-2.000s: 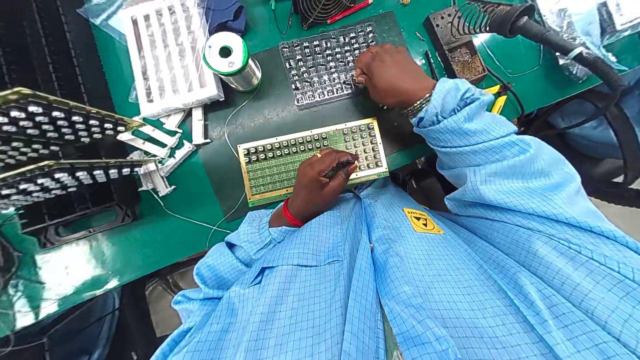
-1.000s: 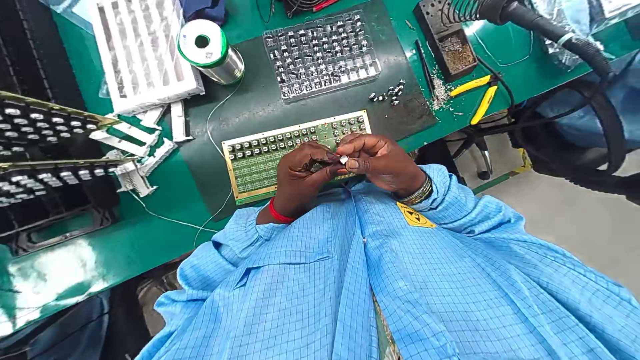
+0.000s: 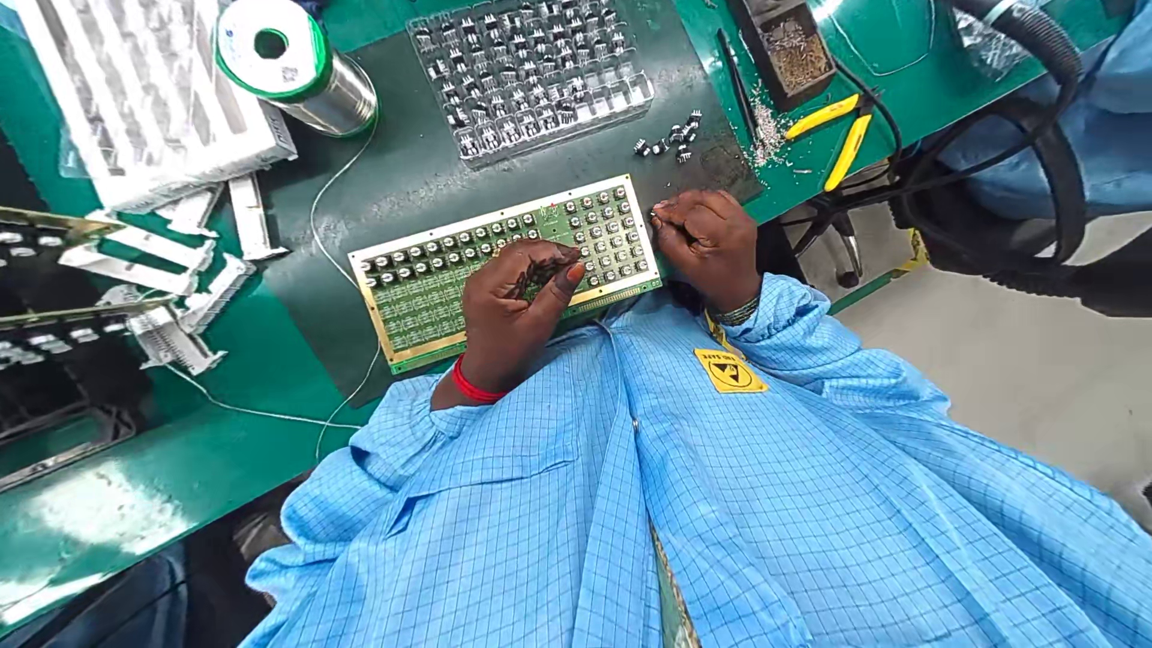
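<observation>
A green circuit board (image 3: pixel 423 310) with pale edges lies on the dark mat, set with rows of small round-topped components. Over its middle is my left hand (image 3: pixel 522 301), thumb and forefinger pinched together near the components; whether something small is between them cannot be told. My right hand (image 3: pixel 706 238) rests just beyond the board's right edge, fingers curled, with a tiny dark thing perhaps at the fingertips. A clear plastic tray (image 3: pixel 558 135) of black components sits behind the board. Several loose components (image 3: pixel 670 139) lie on the mat right of the tray.
A solder wire spool (image 3: pixel 333 94) stands at the upper left, its wire trailing down beside the board. White plastic parts (image 3: pixel 252 216) and a white tray (image 3: pixel 135 135) are at left. Yellow-handled pliers (image 3: pixel 846 157), black tweezers (image 3: pixel 738 85) and a metal box (image 3: pixel 792 54) of clippings lie at right.
My hands, together above the board a second ago, are now apart: the right one is beside the board's right edge, the left one over its middle. Loose components hidden two seconds ago show on the mat.
</observation>
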